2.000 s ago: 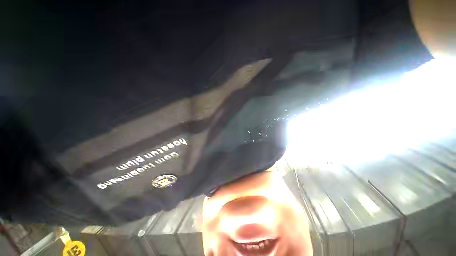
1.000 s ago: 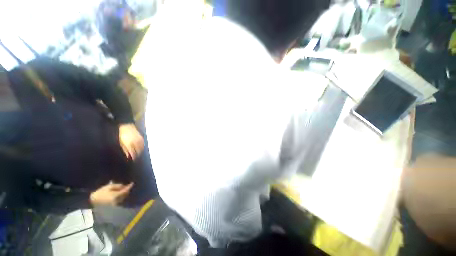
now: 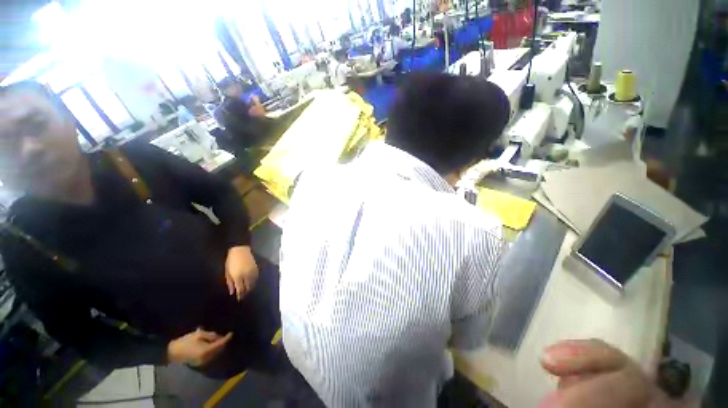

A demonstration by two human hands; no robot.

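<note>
My right hand (image 3: 595, 374) is at the lower right, cut off by the bottom edge, over the white work table (image 3: 543, 358). Its fingers point left, loosely bent and a little apart, with nothing seen in it. My left hand is not in view. A dark control panel in a pale tilted frame (image 3: 624, 243) stands on the table beyond my hand. A flat grey plate (image 3: 527, 287) lies left of it. A yellow panel (image 3: 507, 209) lies near the white sewing head (image 3: 531, 127), partly hidden by a person in a striped shirt.
The person in the striped shirt (image 3: 383, 271) bends over the table. A person in dark clothes (image 3: 136, 239) stands at left. A stack of yellow panels (image 3: 319, 143) lies beyond them. Pale sheets (image 3: 595, 187) lie behind the panel; a yellow thread cone (image 3: 625, 85) stands behind.
The view has swung from a person's face and dark clothing to the work table. Glare has dropped since one second ago. A hand with fingers now shows at lower right, where only blurred skin showed.
</note>
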